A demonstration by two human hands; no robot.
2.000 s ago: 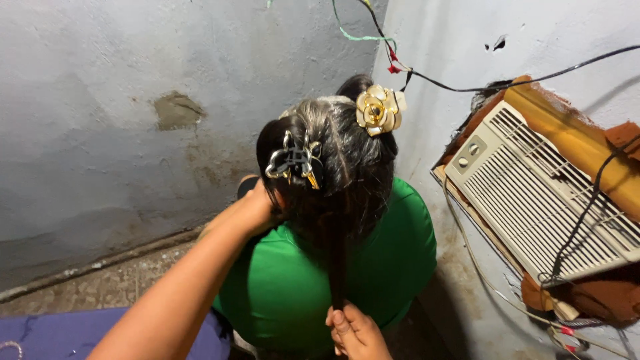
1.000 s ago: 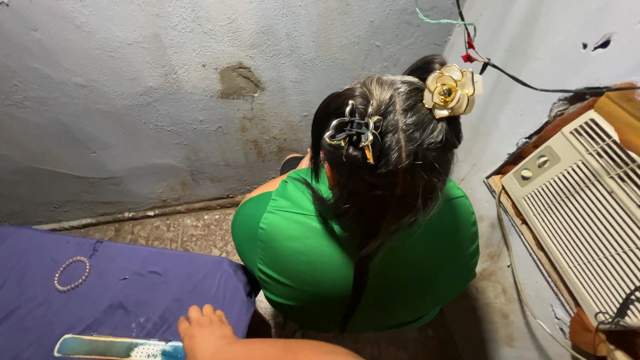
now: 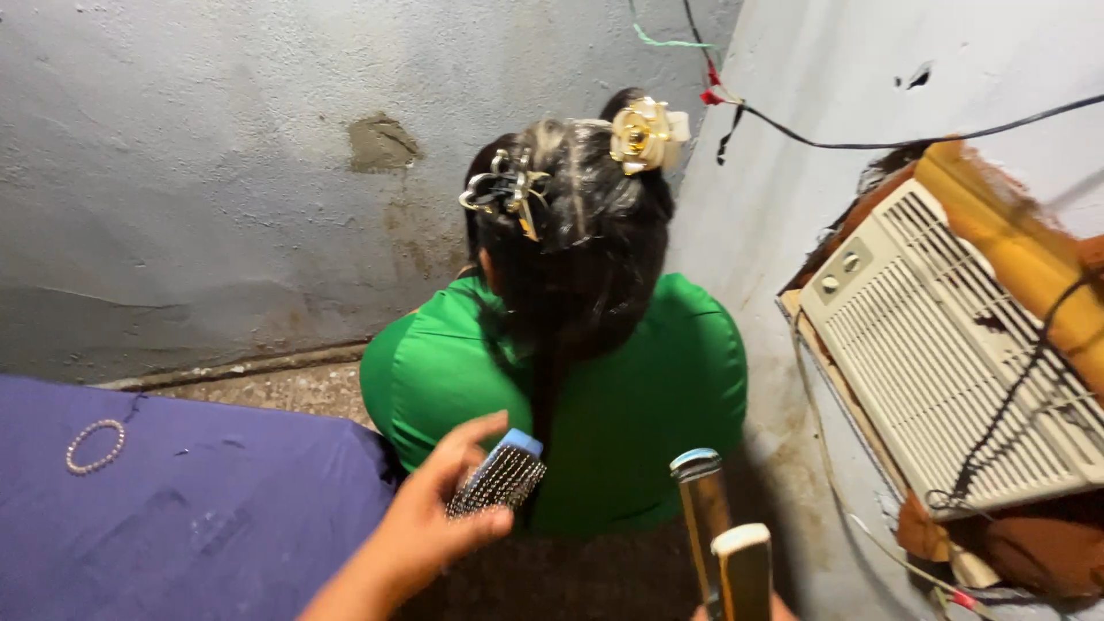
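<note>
A seated person in a green top (image 3: 604, 448) has their back to me, dark hair (image 3: 578, 302) hanging down the middle. A butterfly-shaped claw clip (image 3: 509, 190) holds hair at the left of the head, and a gold-and-white flower clip (image 3: 638, 136) sits at the upper right. My left hand (image 3: 440, 496) grips a blue hairbrush (image 3: 500, 479), bristles showing, close behind the person's back. At the lower right, a hair straightener (image 3: 720, 543) with its two plates apart points upward. My right hand (image 3: 772, 609) is around its lower end, mostly cut off by the frame edge.
A purple-covered surface (image 3: 216, 500) with a beaded bracelet (image 3: 96, 447) lies at the left. At the right, an air conditioner (image 3: 957, 362) is set in the wall, with cables (image 3: 862, 145) hanging around it. A rough grey wall (image 3: 216, 172) stands in front.
A second ago one hand was by the brush-like object on the purple surface; now my left hand holds the hairbrush up behind the person. The straightener has come into view. The earlier-held hair hangs loose.
</note>
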